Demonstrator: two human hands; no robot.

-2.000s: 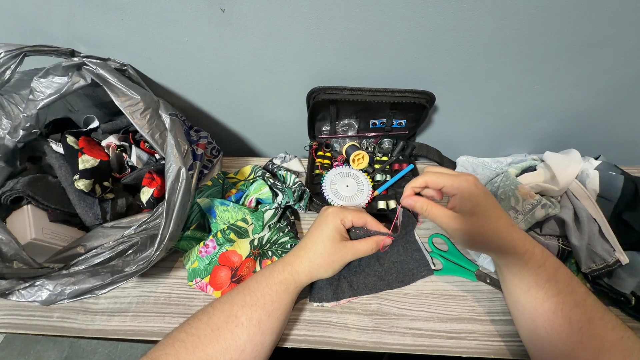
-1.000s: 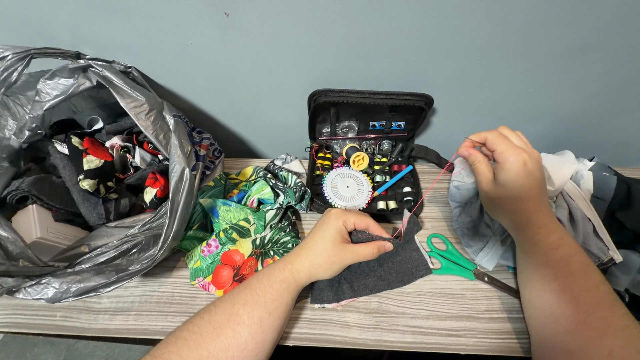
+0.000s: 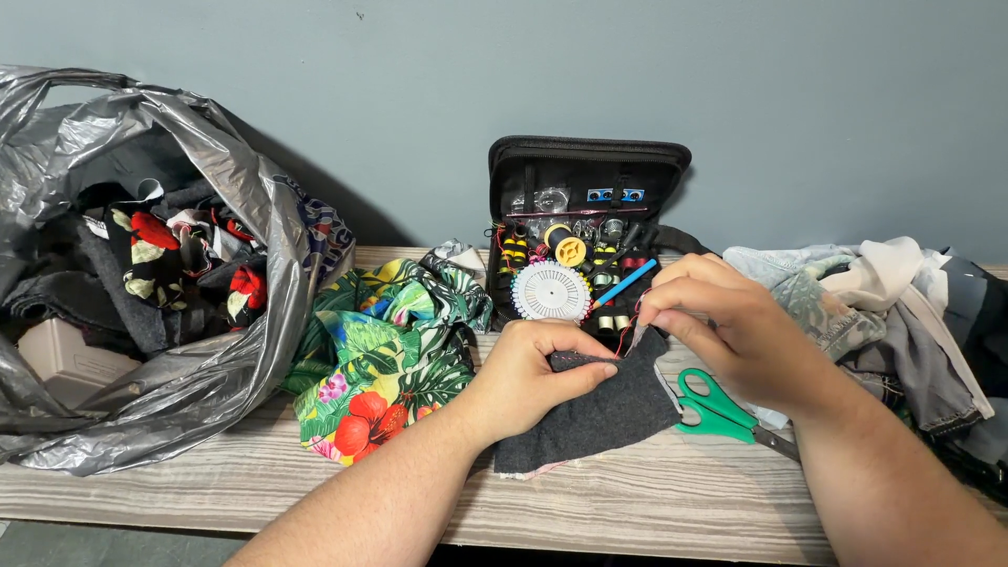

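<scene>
My left hand point(image 3: 543, 378) pinches the upper edge of a dark grey fabric piece point(image 3: 591, 421) between thumb and fingers; small pinkish stitches show along that edge. Red thread point(image 3: 624, 335) rises from the edge toward my right hand point(image 3: 701, 315), whose thumb and fingertips are closed at the fabric's raised top corner. A needle cannot be made out there. Behind the hands lies an open black sewing kit point(image 3: 591, 150) with a white pin wheel point(image 3: 551, 291), a yellow thread spool point(image 3: 568, 248) and a blue pencil point(image 3: 626, 282). Green-handled scissors point(image 3: 720, 409) lie beside the fabric, under my right forearm.
At the left, a grey plastic bag point(image 3: 228, 165) holds fabric scraps and a pale box point(image 3: 71, 362). Tropical-print cloth point(image 3: 394, 346) lies between bag and kit. More garments point(image 3: 906, 315) are heaped at the right. The wood-grain table point(image 3: 630, 504) meets a grey wall.
My right hand swung out to the right, drawing the red thread long, and is now back close beside the fabric and my left hand. The left hand keeps its hold on the fabric.
</scene>
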